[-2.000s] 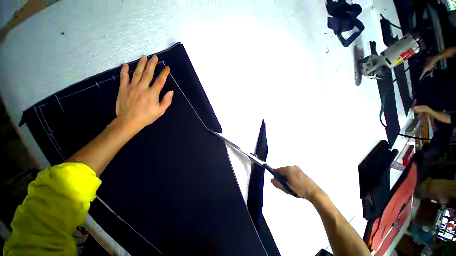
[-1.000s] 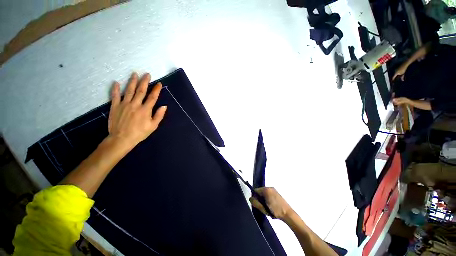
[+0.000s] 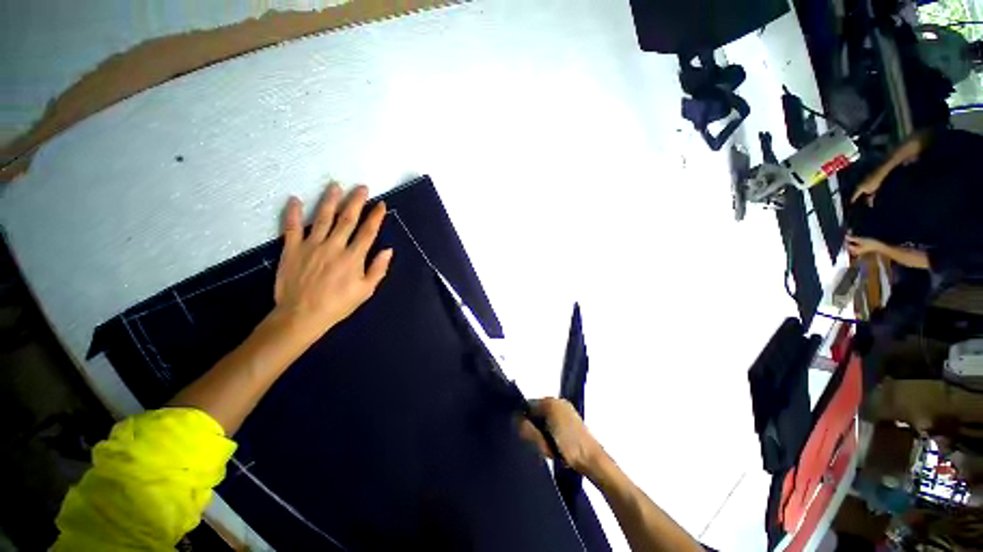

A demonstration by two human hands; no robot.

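Note:
The large dark trouser panel [image 3: 367, 377] lies on the white table, with thin white chalk lines near its edges. My left hand [image 3: 327, 264] lies flat on the panel near its far edge, fingers spread, holding nothing. My right hand [image 3: 561, 433] grips the tailor's shears [image 3: 536, 415] at the panel's right edge; the blades are hard to make out against the dark cloth. A cut opens along the chalk line ahead of the shears, and a strip [image 3: 458, 259] stands apart from the panel there. A long tapered piece [image 3: 575, 361] lies just beyond my right hand, partly hidden by it.
The white table [image 3: 259, 129] has a brown patch at its far left. An electric cutting machine [image 3: 803, 170] stands at the right, near dark strips. Folded dark cloth [image 3: 781, 388] and red-orange pieces [image 3: 825, 442] lie at the right edge. A person [image 3: 932, 205] works opposite.
My right hand and the shears have moved down-left in view, nearer the panel. The gap along the chalk line runs further up. My left hand stays on the cloth; the view has shifted.

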